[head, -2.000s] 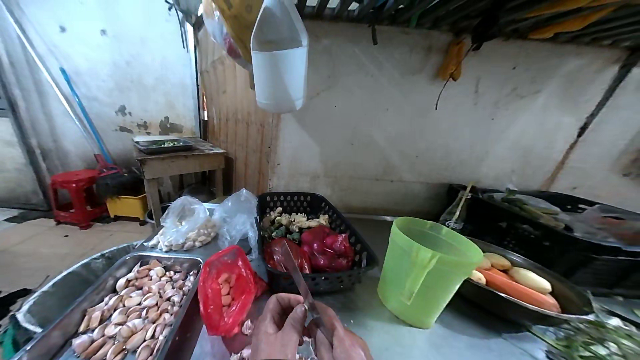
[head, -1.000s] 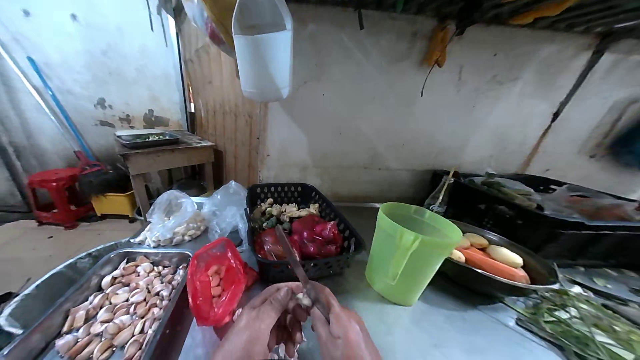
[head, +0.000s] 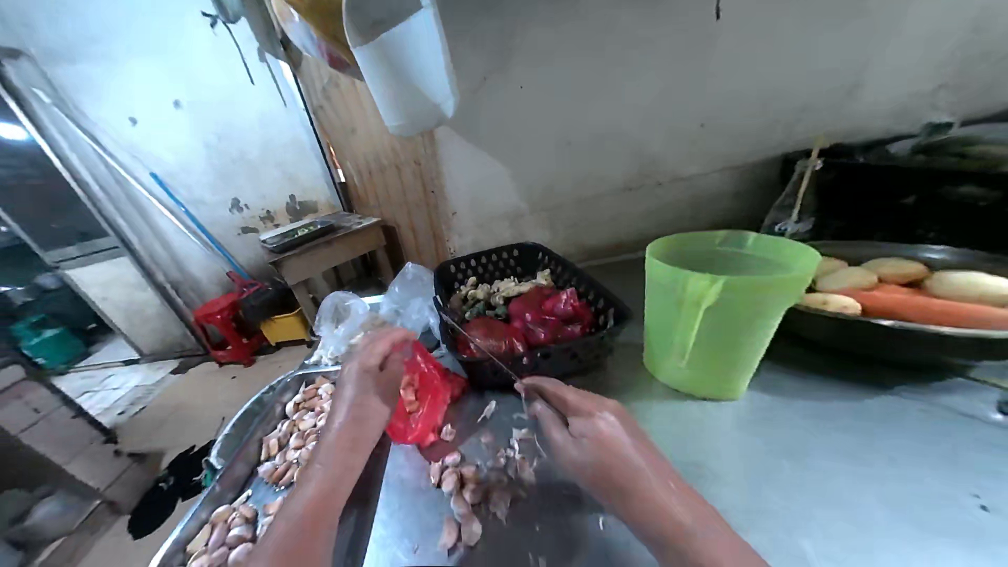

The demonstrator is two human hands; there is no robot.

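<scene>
My right hand [head: 575,421] grips a knife, its thin blade [head: 484,350] pointing up and left across the front of a black plastic basket [head: 551,362]. My left hand [head: 378,366] is by the left edge of a red plastic bag [head: 425,402] with peeled cloves inside; its fingers are blurred, and whether they hold anything is unclear. Between my forearms, unpeeled garlic cloves [head: 461,496] and bits of skin lie on the metal tabletop. More cloves fill a metal tray [head: 213,488] under and beside my left forearm. Clear plastic bags [head: 409,303] rest behind my left hand.
The basket holds ginger and red-bagged items. A green plastic jug [head: 717,323] stands to its right, beside a wide bowl [head: 882,335] of potatoes and carrots. A white plastic jug [head: 405,79] hangs overhead. A red stool [head: 227,327] and a wooden table [head: 331,248] stand back left.
My hands were together around a clove and the knife; now they are apart. The left has moved left to the red bag, while the right keeps the knife. The view has shifted.
</scene>
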